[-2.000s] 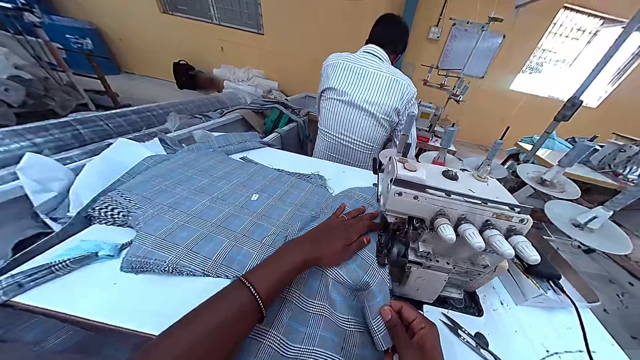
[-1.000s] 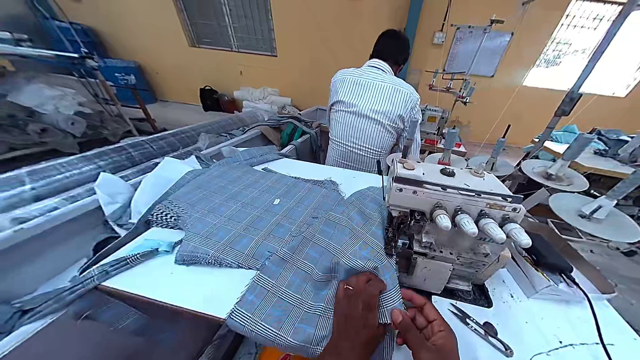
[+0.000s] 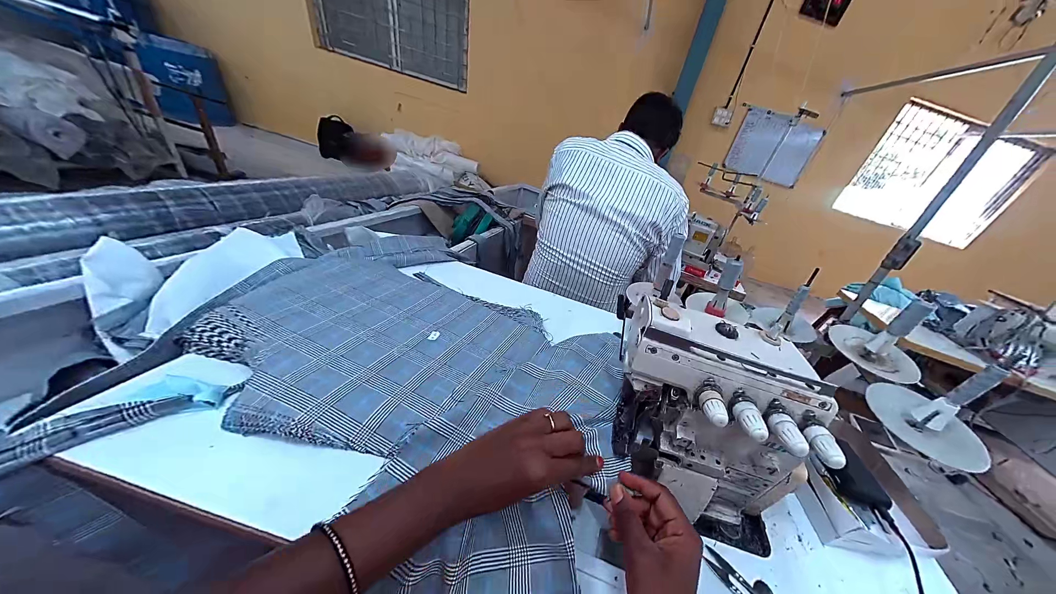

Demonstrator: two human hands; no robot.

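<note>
A grey-blue plaid fabric panel [image 3: 346, 330] lies across the white table, running to the front of an overlock sewing machine [image 3: 726, 363]. My left hand [image 3: 536, 454], with a ring and a bracelet on that arm, pinches the edge of the plaid cloth left of the machine. Close to its right, my right hand [image 3: 652, 528] has thumb and forefinger together at the cloth's edge; whether it grips cloth or thread is hard to tell. Metal thread snips [image 3: 730, 569] lie on the table just right of my right hand, partly hidden.
A person in a striped shirt [image 3: 610, 210] stands beyond the machine, back turned. Thread stands with round plates [image 3: 928, 425] rise at the right. A black device with a cable [image 3: 854, 478] sits beside the machine. Fabric rolls [image 3: 206, 206] and a grey bin [image 3: 49, 338] line the left.
My left hand has lifted from flat on the cloth, two seconds ago, to a pinch near its edge. My right hand stays close by at the edge. The cloth's near part has shifted.
</note>
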